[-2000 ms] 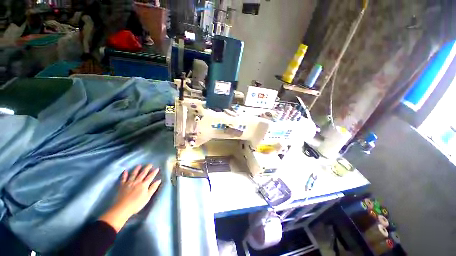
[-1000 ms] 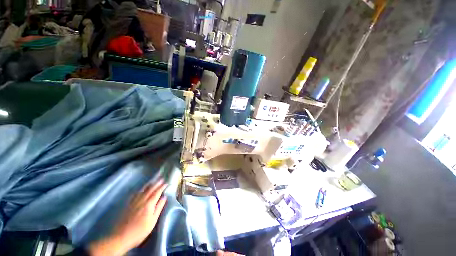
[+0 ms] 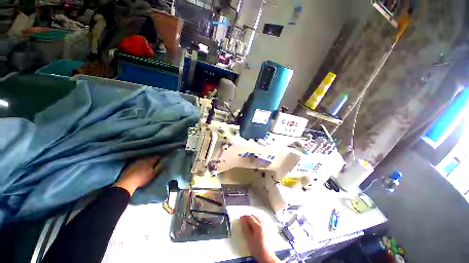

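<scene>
Light-blue satiny fabric (image 3: 97, 138) lies bunched over the left table, its edge near the needle area of the cream sewing machine (image 3: 257, 154). My left hand (image 3: 140, 174) lies palm down on the fabric, left of the needle area, with fingertips partly hidden in shade. My right hand (image 3: 252, 232) is at the front of the white table, small and blurred, fingers curled; whether it holds anything cannot be told. A shiny metal plate with dark rods (image 3: 201, 214) lies exposed between my hands. A small dark piece (image 3: 172, 192) sits at its left.
A teal upright phone-like box (image 3: 266, 100) and a white control box (image 3: 289, 125) stand on the machine. Yellow (image 3: 321, 91) and blue (image 3: 337, 105) thread cones stand behind. A small teal tool (image 3: 334, 219) lies at right. Teal baskets are beyond the table.
The fabric has moved off the metal plate and front table, leftward and back. My left hand has moved up and slightly left with it. My right hand has come into view at the front.
</scene>
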